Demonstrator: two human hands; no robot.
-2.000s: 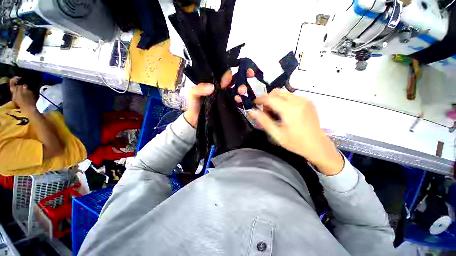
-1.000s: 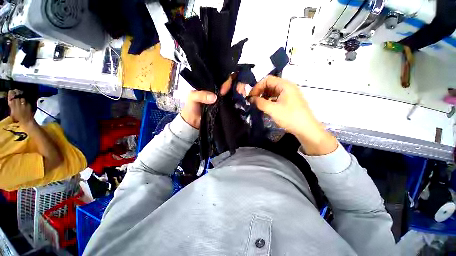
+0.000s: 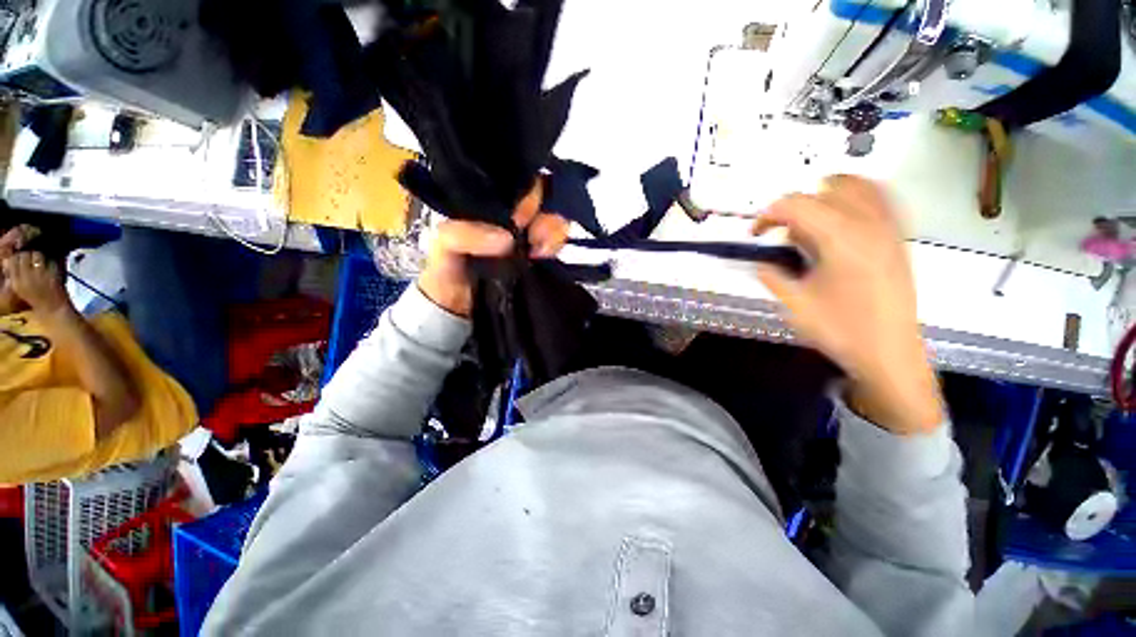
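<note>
My left hand (image 3: 480, 253) is closed around the middle of a bundle of black fabric strips (image 3: 480, 112). The strips fan out above the hand and hang down below it in front of my shirt. My right hand (image 3: 847, 274), slightly blurred, is to the right over the table's front edge. It grips the end of a narrow dark strip (image 3: 698, 248), which is stretched nearly level from beside my left hand. Short dark navy pieces (image 3: 642, 202) stick out to the right of the bundle, over the white table.
A white sewing machine (image 3: 872, 62) is at the upper right, with orange-brown and green snips (image 3: 992, 168) beside it. A yellow-brown card (image 3: 336, 174) and a grey motor housing (image 3: 150, 56) are left. A person in yellow (image 3: 87, 386) is far left. Crates are below the tables.
My right hand has moved right, away from the bundle, drawing the narrow strip out straight. My left hand still holds the bundle, slightly further left in view.
</note>
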